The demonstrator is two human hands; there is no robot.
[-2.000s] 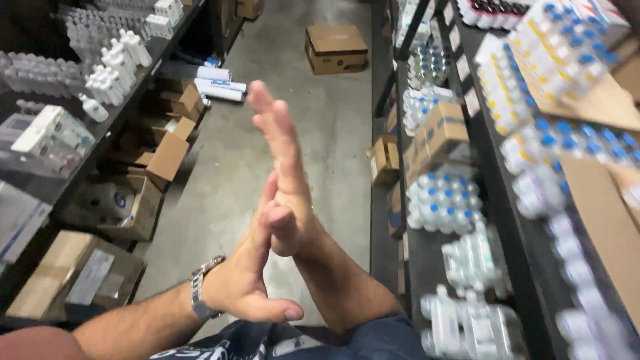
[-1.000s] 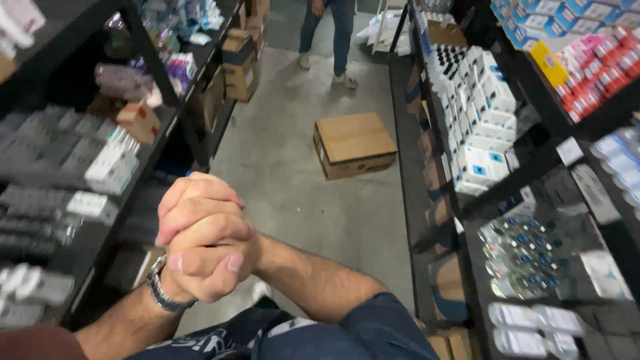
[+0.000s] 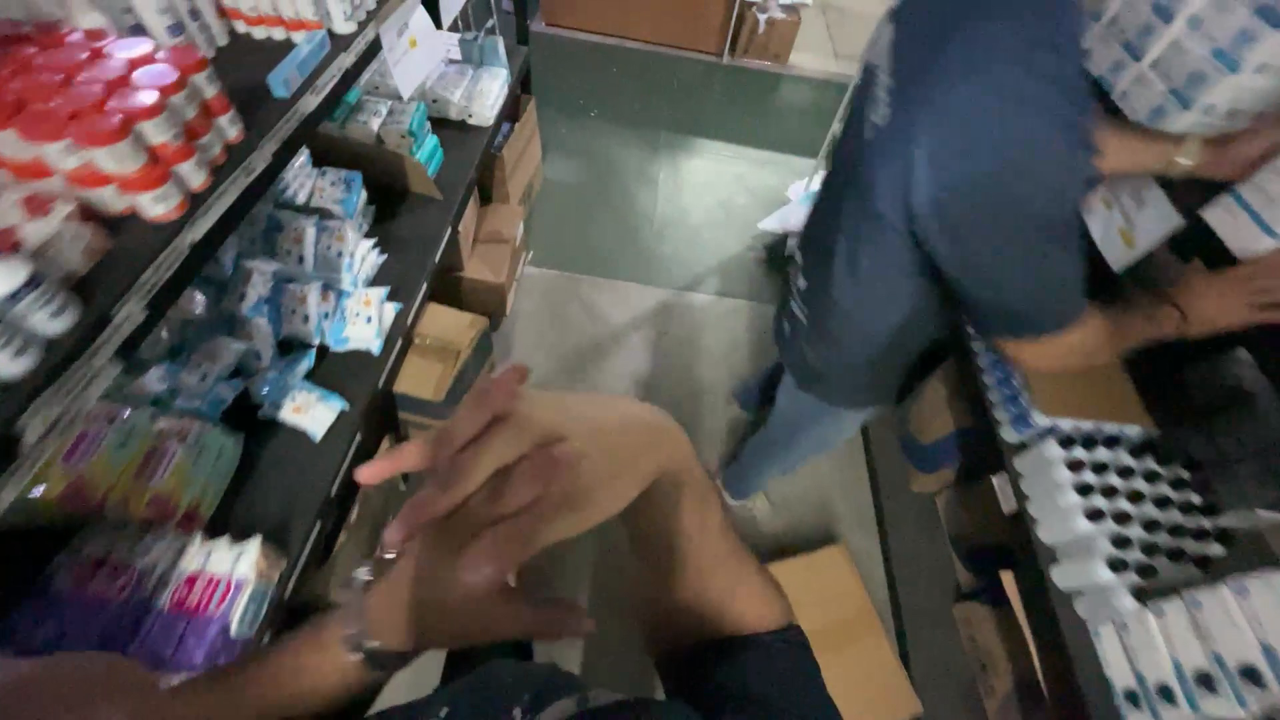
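My two bare hands meet in front of my body, low in the middle of the view, and are blurred. My left hand [image 3: 465,570], with a metal watch at its wrist, has its fingers spread against the other hand. Bent at the wrist, my right hand [image 3: 590,450] lies behind and over it, its fingers partly hidden. No object shows in either hand. The nearest goods are the packs on the left shelf [image 3: 385,260], beyond my fingers.
A co-worker [image 3: 900,200] in dark clothes leans to the right shelf, arms among packs. A cardboard box [image 3: 845,635] lies on the floor at lower right. Boxes [image 3: 440,350] stand under the left shelf. White bottles with dark caps [image 3: 1120,500] fill part of the right shelf.
My hands, clasped together one second ago, have loosened, with fingers now spread. The view has moved along the aisle; the co-worker, farther off before, is now close at the right.
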